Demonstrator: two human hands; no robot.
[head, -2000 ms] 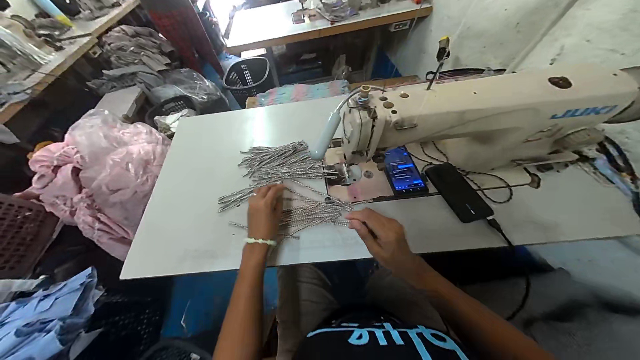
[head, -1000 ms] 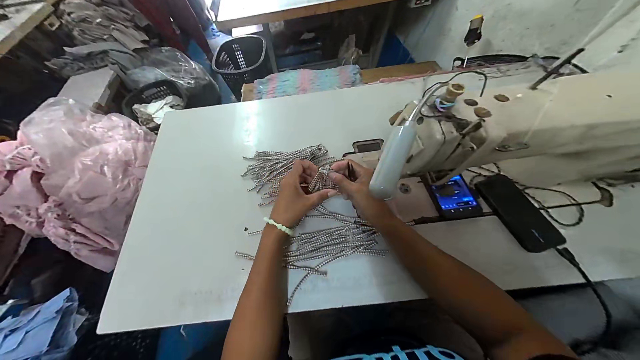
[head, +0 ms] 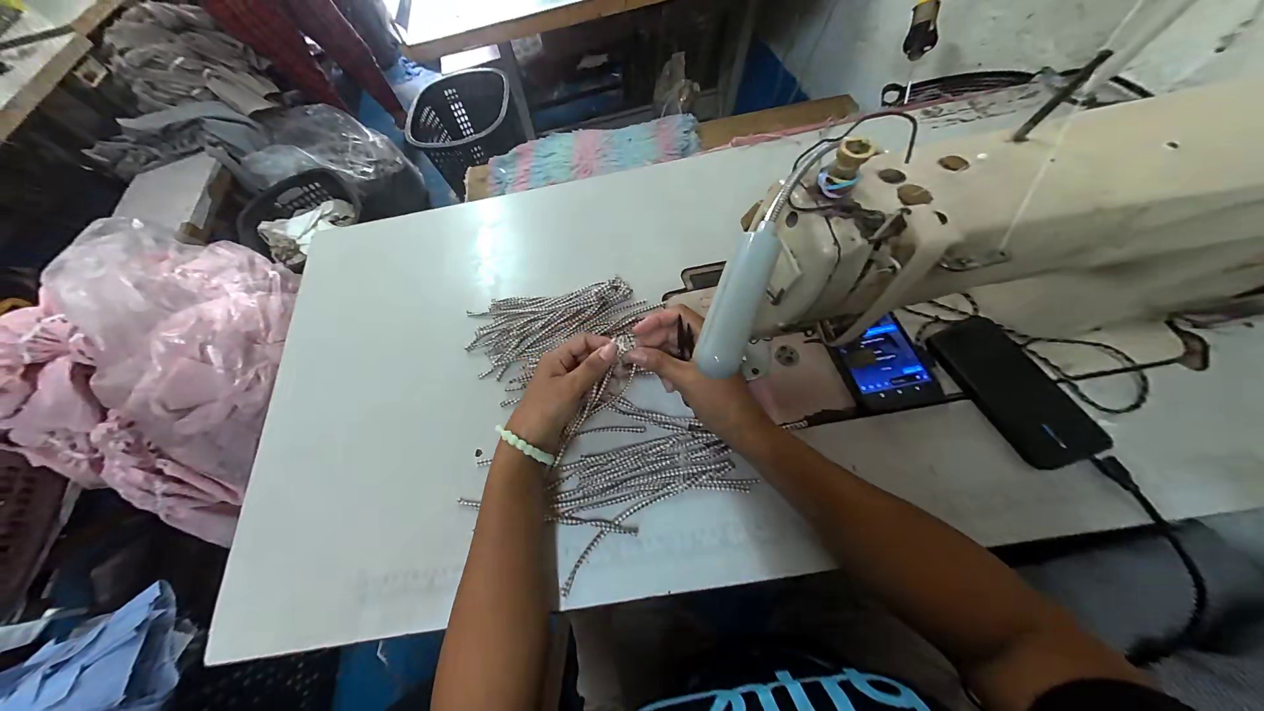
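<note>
My left hand (head: 570,380), with a pale beaded bracelet on its wrist, pinches the end of some thin checked fabric strips (head: 591,407). Opposite it, my right hand (head: 686,360) holds the same end with thumb and fingers, and a small dark tool, perhaps thread snips, sits in its palm. Behind the hands lies a pile of similar strips (head: 543,326). A second, looser group of strips (head: 642,474) is spread on the white table nearer to me. The grey lamp (head: 736,301) on the sewing machine partly hides my right hand.
The sewing machine (head: 1086,188) stands at the right. Beside its needle area lie a lit phone (head: 884,360) and a black power bank or phone (head: 1022,390) with a cable. Pink fabric in clear plastic (head: 168,375) is left of the white table (head: 365,494); a black basket (head: 459,118) stands beyond it.
Two seconds ago my hands were apart over the nearer strips. They have come together farther up the table, beside the far pile, with strips between them. The view has moved closer.
</note>
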